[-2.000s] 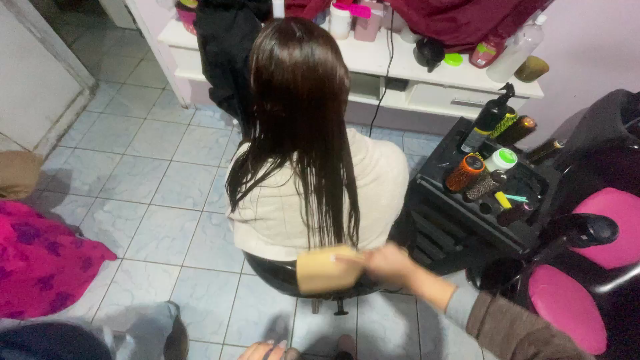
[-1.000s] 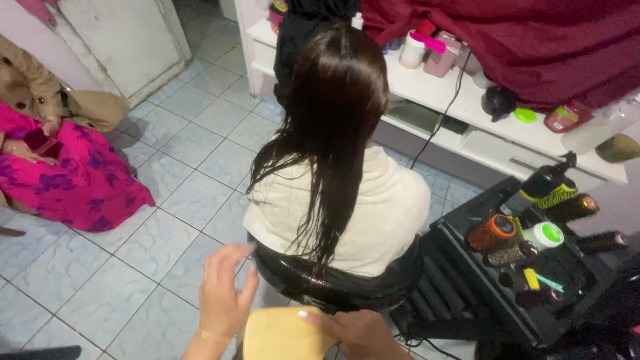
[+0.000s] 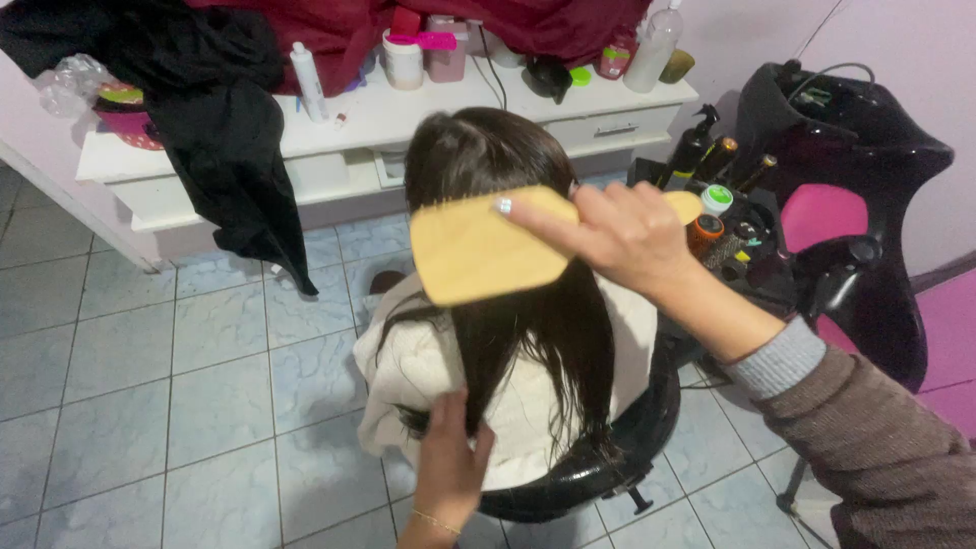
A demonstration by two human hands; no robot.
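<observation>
A person with long, dark, wet-looking hair [image 3: 534,328] sits in a black salon chair [image 3: 579,476], back to me, a cream towel [image 3: 526,442] over the shoulders. My right hand [image 3: 629,232] is shut on a wooden paddle brush [image 3: 488,248], its bristle side against the hair at the back of the head and its flat back toward me. Lower down, my left hand [image 3: 450,450] touches the hair ends on the left side over the towel. Its fingers are partly blurred, and whether they grip a lock is not clear.
A white counter [image 3: 358,126] with bottles and jars stands beyond the person, a black cloth [image 3: 229,152] hanging over it. At right are a black trolley [image 3: 663,320] with round brushes and a black wash basin [image 3: 862,130] with a pink-padded seat [image 3: 823,217].
The brush has moved from below the hair ends, near me, up to the back of the head. My left hand has moved onto the hair ends. The view has shifted.
</observation>
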